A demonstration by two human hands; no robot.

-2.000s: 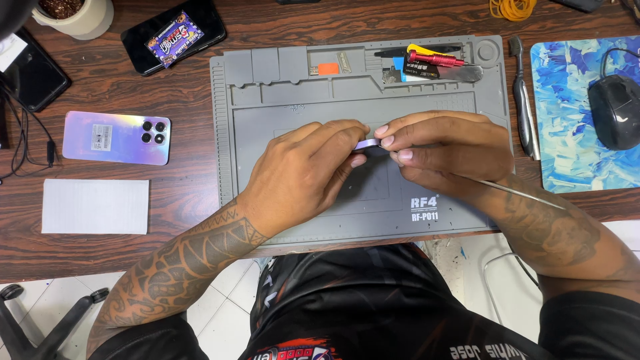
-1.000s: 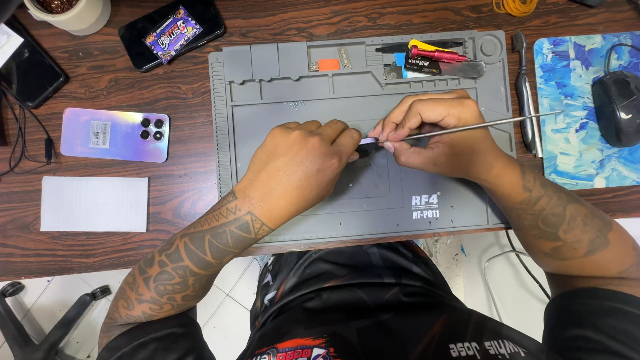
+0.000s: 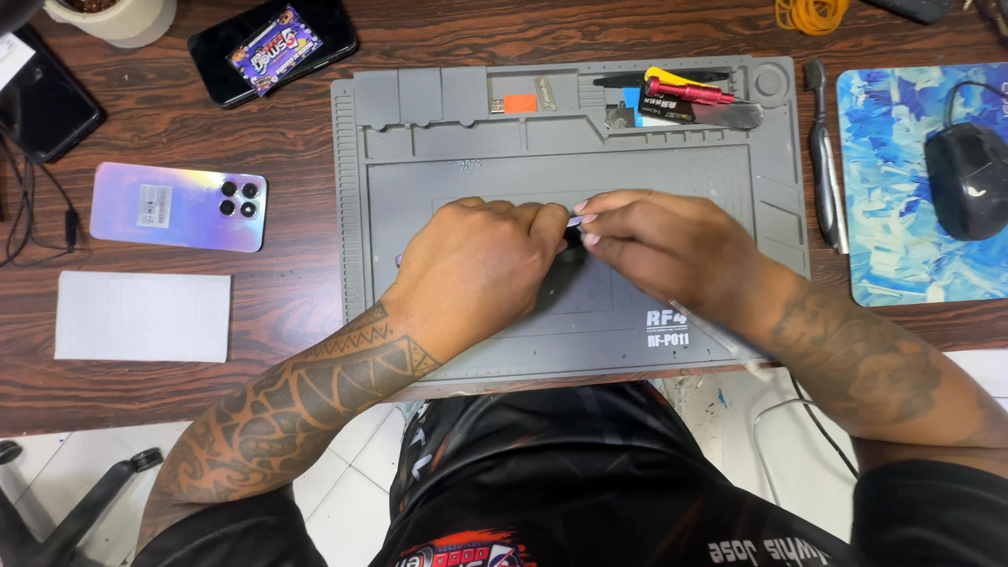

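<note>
Above the grey silicone repair mat (image 3: pixel 504 350), my left hand (image 3: pixel 480 264) is closed around a small dark object with a light purple edge (image 3: pixel 575 222), mostly hidden by the fingers. It may be a phone; the frame does not settle it. My right hand (image 3: pixel 669 244) meets it at the right end, with thumb and fingertips pinched on that edge. A thin metal tool (image 3: pixel 720 337), blurred, sticks out below the right hand toward the wrist; its tip is hidden. A purple phone (image 3: pixel 177 206) lies back up at the left, over a white rectangular card or box (image 3: pixel 143 316).
The mat's upper trays hold a red screwdriver (image 3: pixel 689 90), a metal blade and an orange USB piece (image 3: pixel 520 103). A toothbrush (image 3: pixel 823 157) and a computer mouse (image 3: pixel 967 181) on a blue pad lie right. A black phone (image 3: pixel 276 51) and plant pot (image 3: pixel 126 20) stand upper left.
The thin metal tool in my right hand has swung from pointing right to pointing down and right. Both hands stay together over the mat.
</note>
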